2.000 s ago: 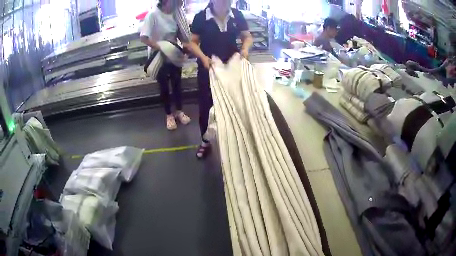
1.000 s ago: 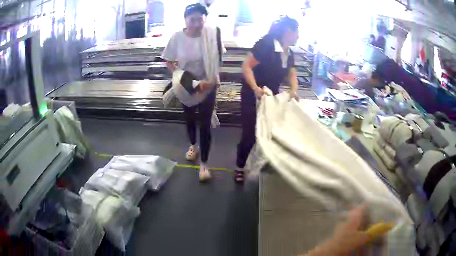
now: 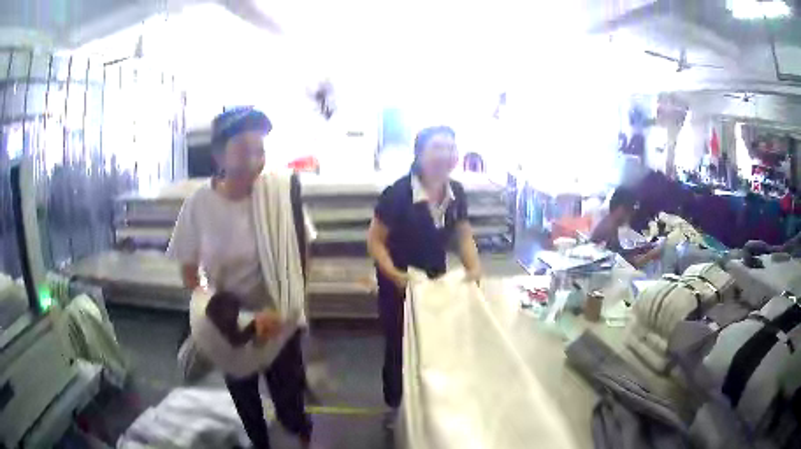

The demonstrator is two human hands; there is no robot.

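A long cream curtain panel (image 3: 479,368) runs along the table from its far end down to the picture's bottom edge. A person in a dark top holds its far end with both hands. The panel looks fairly flat on top, with folds at its left edge. Its near end is cut off by the frame. Neither of my hands is in the picture.
A person (image 3: 237,228) in a white top stands left with cream cloth. Grey curtain (image 3: 632,377) and folded curtain bundles (image 3: 685,307) lie right. A brown jar (image 3: 594,306) stands behind them. White packed bags (image 3: 184,421) lie on the floor.
The view has tilted up. The curtain's narrow pleats are no longer visible; it swung right, then back left. My hand near its near end has left the picture. The white-topped person has come closer.
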